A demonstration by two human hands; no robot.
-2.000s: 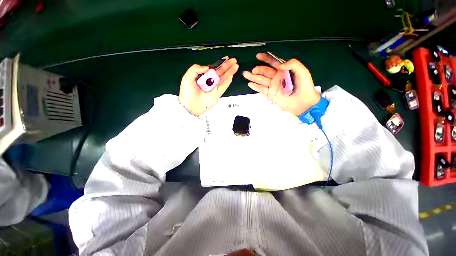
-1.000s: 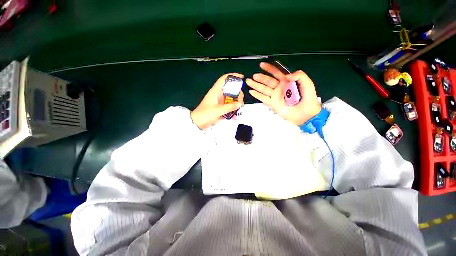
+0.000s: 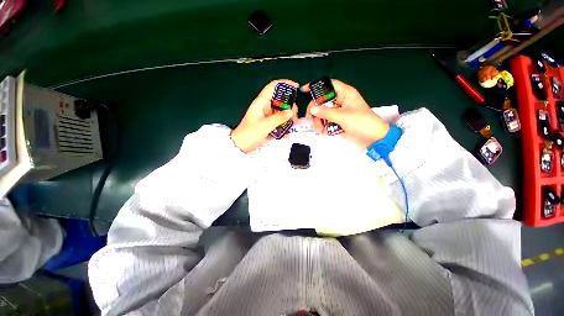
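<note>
My left hand (image 3: 256, 123) holds one smartwatch unit (image 3: 284, 96), its lit screen facing up with a keypad and red and green bars. Its open case shows below the screen, under my thumb. My right hand (image 3: 354, 117) holds a second smartwatch unit (image 3: 323, 91), also lit with green and red, its open case below. The two units are side by side, apart, above the far edge of the white paper (image 3: 309, 203). A third watch unit (image 3: 300, 155) with a black screen lies on the paper between my forearms.
A red tray (image 3: 529, 142) with watch parts stands at right. Open watch units (image 3: 490, 150), a red-handled tool (image 3: 470, 89) and a small orange-yellow figure (image 3: 495, 77) lie beside it. A beige vented box (image 3: 65, 129) stands left. A dark unit (image 3: 260, 22) lies beyond the pale seam.
Both hands have turned over from palms up with pink case backs showing. The screens now face up and are lit, and the hands are closer together.
</note>
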